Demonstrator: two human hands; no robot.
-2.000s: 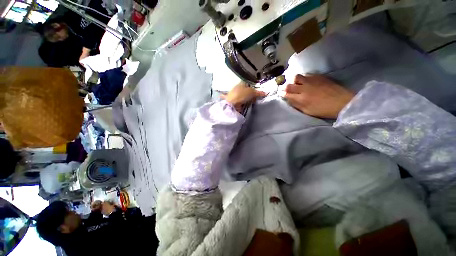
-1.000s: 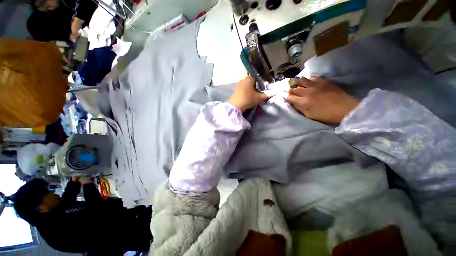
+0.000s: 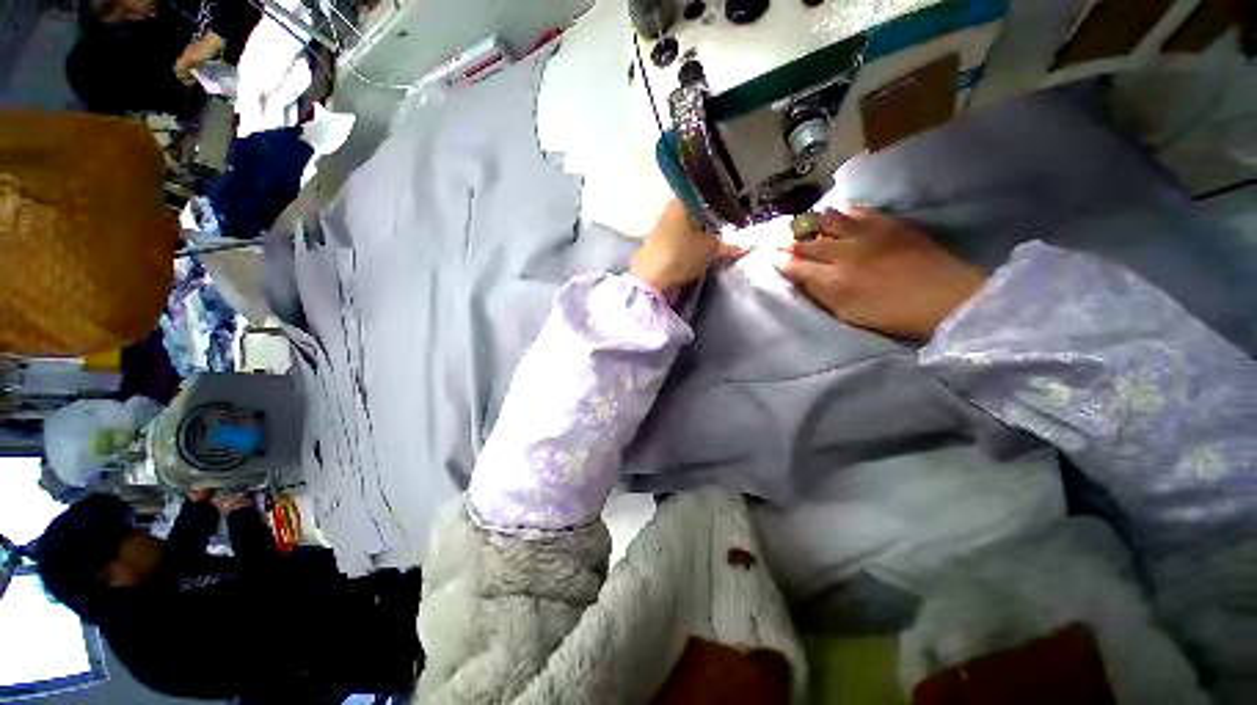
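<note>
The grey fabric panel (image 3: 772, 351) lies under the head of the industrial sewing machine (image 3: 827, 83) and hangs over the table's front edge. My left hand (image 3: 674, 252) is at the left of the needle area, fingertips on the cloth and thumb towards the glare. My right hand (image 3: 882, 271) lies on the cloth just right of the needle, fingers bent and pressing it. The needle and presser foot are lost in white glare between my fingertips. A shiny curved metal guard (image 3: 706, 145) and a round tension knob (image 3: 806, 134) show on the machine head.
A wide stack of grey cut pieces (image 3: 414, 289) lies left of my left hand. An orange-brown wrapped bundle (image 3: 83, 232) is at the far left. A person in black (image 3: 262, 620) sits at the lower left, near a machine with a dark round part (image 3: 221, 437). Another person is at the upper left.
Since the first frame the view has shifted, so the machine head sits further right. Both hands stay at the needle area on the grey cloth, with only slight finger movement.
</note>
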